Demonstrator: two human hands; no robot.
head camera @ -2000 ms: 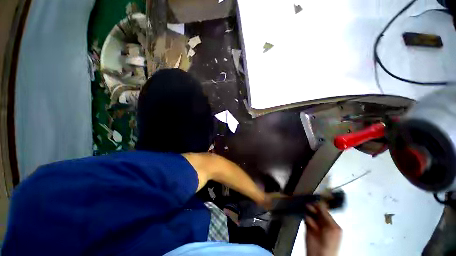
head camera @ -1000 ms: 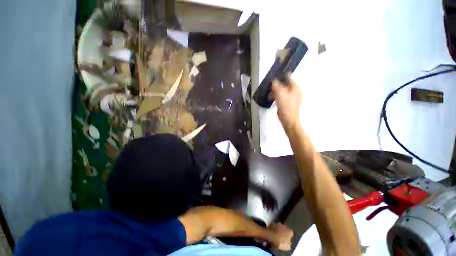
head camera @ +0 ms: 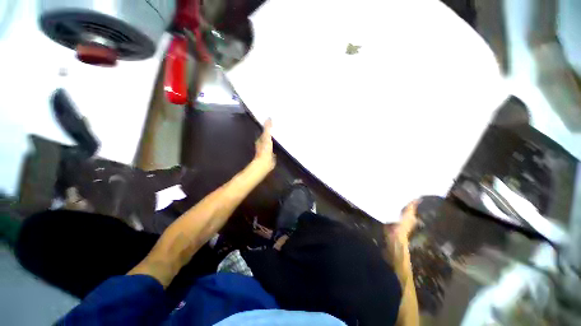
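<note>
A broad white-topped stack [head camera: 376, 108], with a curved near edge and a pointed near corner, fills the centre. My left hand [head camera: 265, 151] is at its left near edge, thumb or finger over the rim; the other fingers are hidden. My right hand [head camera: 404, 224] is at its near corner, slightly blurred, and appears to grip it. The cutting machine [head camera: 105, 28], grey with a red handle [head camera: 176, 70], stands at upper left. Its shiny base plate [head camera: 216, 95] is beside the stack's left edge.
A black weight [head camera: 74, 122] lies on another white-topped stack [head camera: 121, 105] at left. My black-clad knees and dark shoe [head camera: 295, 205] are close below the centre stack. Scraps and a white offcut [head camera: 169, 196] lie on the dark surface. Pale, blurred material [head camera: 516, 296] is at lower right.
The view has turned, so the cutter now shows at upper left. My right hand has let go of the black weight. Both hands are now at the centre stack's edge.
</note>
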